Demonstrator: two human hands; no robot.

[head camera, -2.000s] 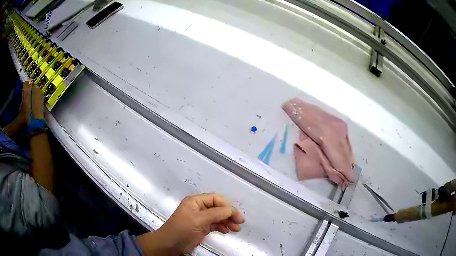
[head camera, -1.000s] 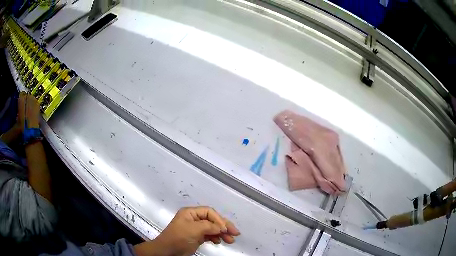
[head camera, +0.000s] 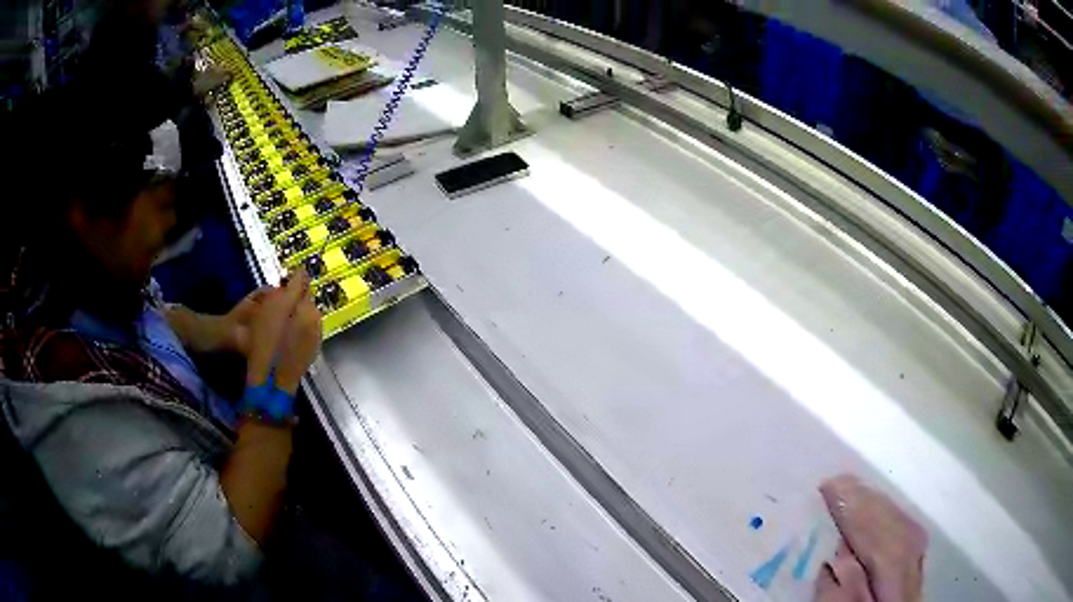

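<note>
No hand of mine is in the picture. The pink cloth [head camera: 877,543] lies crumpled at the lower right, cut off by the bottom edge. Pale blue slivers [head camera: 771,564] lie beside it, with a small blue cap [head camera: 757,522] above them. A row of circuit board panels [head camera: 308,209] with yellow edges and yellow blocks lies in the track at the left. The glue gun is not in view.
A worker [head camera: 130,435] with a blue wrist strap [head camera: 268,402] sits at the near end of the panels, hands at the boards. A phone-like black object [head camera: 482,174] lies by a metal post [head camera: 491,88]. A metal rail [head camera: 565,453] runs along the bench.
The view has swung left and up. My left hand and the glue gun have gone out of the picture. The cloth now shows lower right, and more of the worker and panels shows.
</note>
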